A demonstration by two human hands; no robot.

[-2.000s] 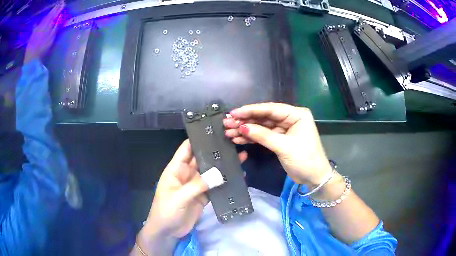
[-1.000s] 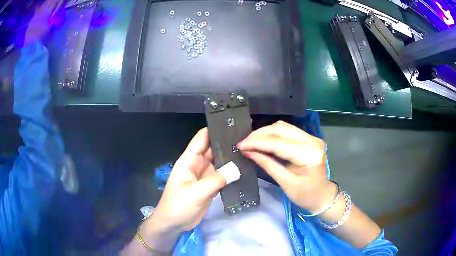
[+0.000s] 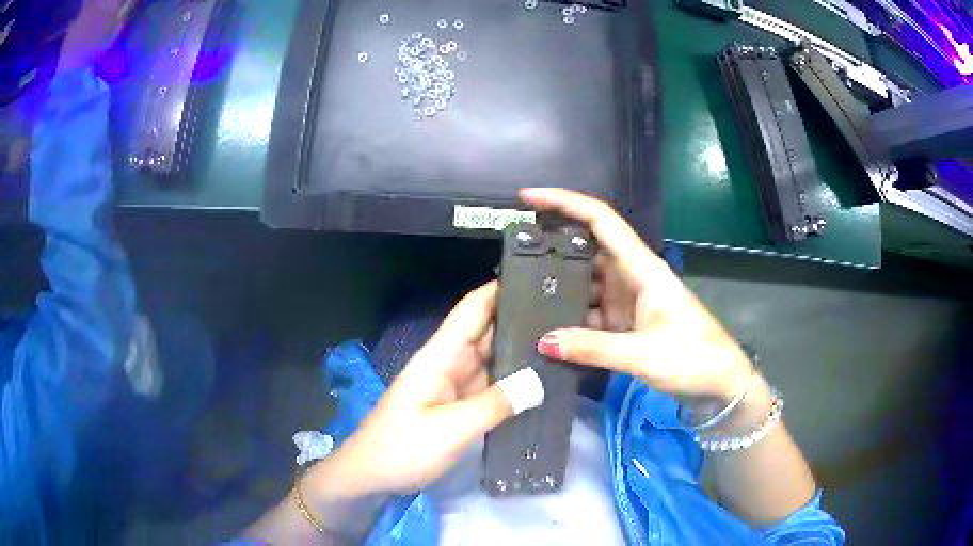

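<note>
A dark carrier plate is held upright lengthwise in front of my body, with two round posts at its far end. My left hand grips its left side, with a white-wrapped thumb on its face. My right hand grips its right side, with the thumb on the face and the fingers around the far right edge. My thumbs hide parts of the plate's middle. Small silver rings lie in a loose pile in the black parts tray, with a few scattered apart.
Dark carriers lie on the green bench top, a stack and a tilted one at right, another stack at left. Metal rails run behind at right. A person's blue sleeve reaches over the bench at left.
My right hand has gone from pinching at the plate's face to gripping its right side. The plate has moved right in view, and the tray's front label now shows.
</note>
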